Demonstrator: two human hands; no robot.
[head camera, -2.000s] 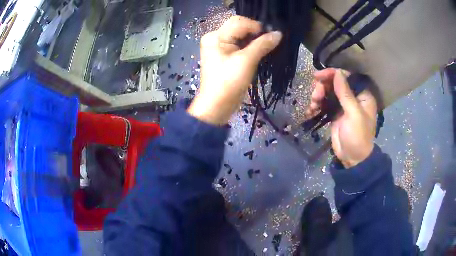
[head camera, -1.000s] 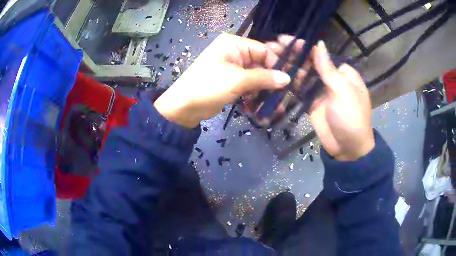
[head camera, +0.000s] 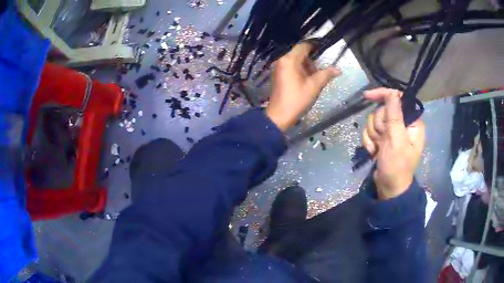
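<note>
A mass of navy-black cords (head camera: 287, 25) hangs over the edge of a tan-topped bench (head camera: 464, 58) at the top. My right hand (head camera: 393, 138) is closed around a small bundle of dark cords (head camera: 410, 105); short ends stick out below the fist and strands run up over the bench. My left hand (head camera: 301, 83) is at the edge of the cord pile, thumb apart from the fingers. Its fingertips are partly hidden among the strands, so I cannot tell whether it grips any.
A red stool (head camera: 91, 149) and blue crate (head camera: 16, 143) stand at the left. A pale frame (head camera: 94, 55) is at upper left. Dark scraps (head camera: 179, 105) litter the floor. A metal rack (head camera: 494, 138) with cloth is at the right. My shoes are below.
My hands have moved apart from their close position over the cords. My left hand reaches to the pile's edge; my right hand has moved slightly right and down with its bundle. The view has shifted.
</note>
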